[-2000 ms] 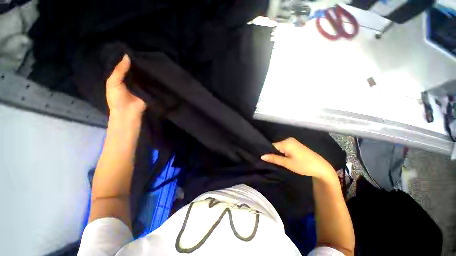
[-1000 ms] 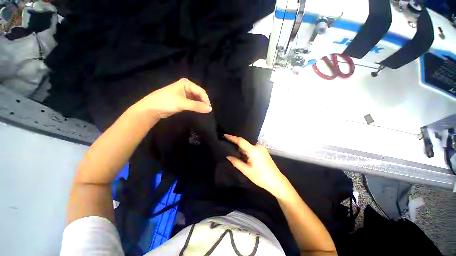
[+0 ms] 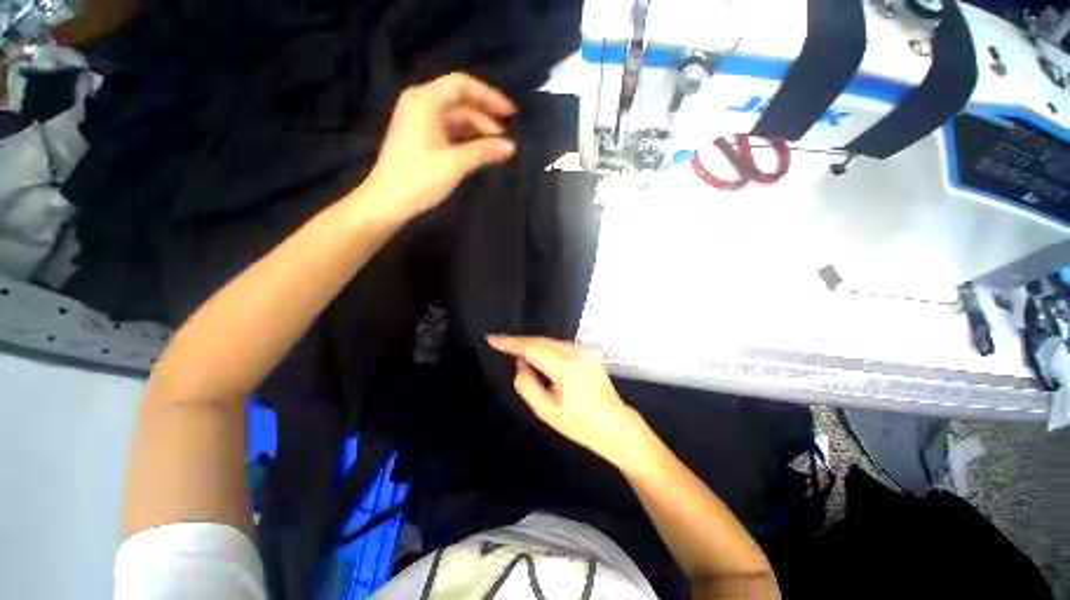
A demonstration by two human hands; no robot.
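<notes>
The black garment lies left of the machine bed and hangs toward the lap, with a small grey printed mark on it. My left hand is over the upper part of the cloth, left of the needle area, thumb and finger slightly apart; whether cloth is between them is unclear. My right hand rests on the lower part near the table's front edge, index finger extended and thumb apart, with no clear grip. The white sewing machine has its needle area right of my left hand.
Red-handled scissors lie by the machine head. A small brown mark is on the white bed. Dark small tools are at its right end. A blue crate is below the cloth. A perforated rail runs at left.
My left hand has moved up toward the needle area; my right hand has moved slightly down and left. The cloth, earlier lifted and stretched between both hands, now lies flatter beside the bed.
</notes>
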